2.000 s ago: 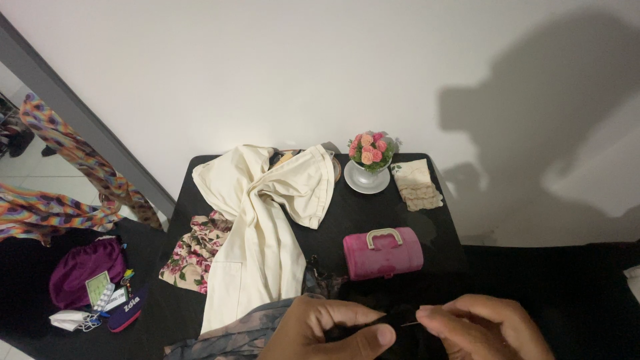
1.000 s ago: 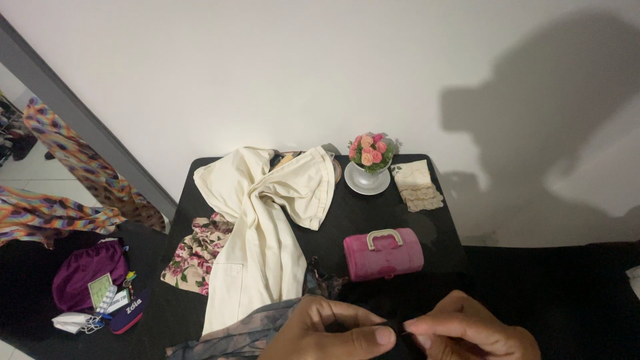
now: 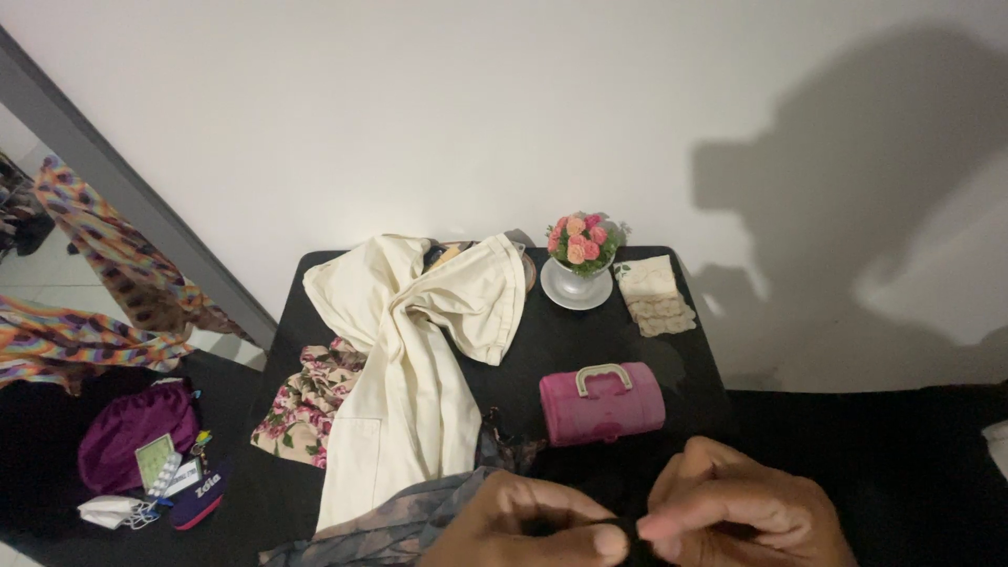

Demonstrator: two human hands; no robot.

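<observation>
Low in the head view, my left hand (image 3: 535, 524) pinches dark fabric between thumb and index finger. Close beside it on the right, my right hand (image 3: 740, 504) has thumb and index fingertips together at that fabric; whether a needle is between them cannot be seen. A dark sheer patterned cloth (image 3: 394, 508) runs left from under my left hand. Cream trousers (image 3: 409, 378) lie bunched across the black table (image 3: 504, 386). A pink plastic case (image 3: 602, 404) with a cream handle sits just above my hands.
A white pot of pink flowers (image 3: 583, 244) stands on a white saucer (image 3: 576, 291), beside folded lace-edged cloth (image 3: 655, 295). Floral fabric (image 3: 311, 402) lies left of the trousers. Further left are a purple pouch (image 3: 138, 433), a white face mask (image 3: 118, 512) and a mirror frame (image 3: 134, 177).
Two seconds ago a thin needle showed between my hands; it is not visible now. My right hand has moved closer to my left fingertips, its fingers more curled.
</observation>
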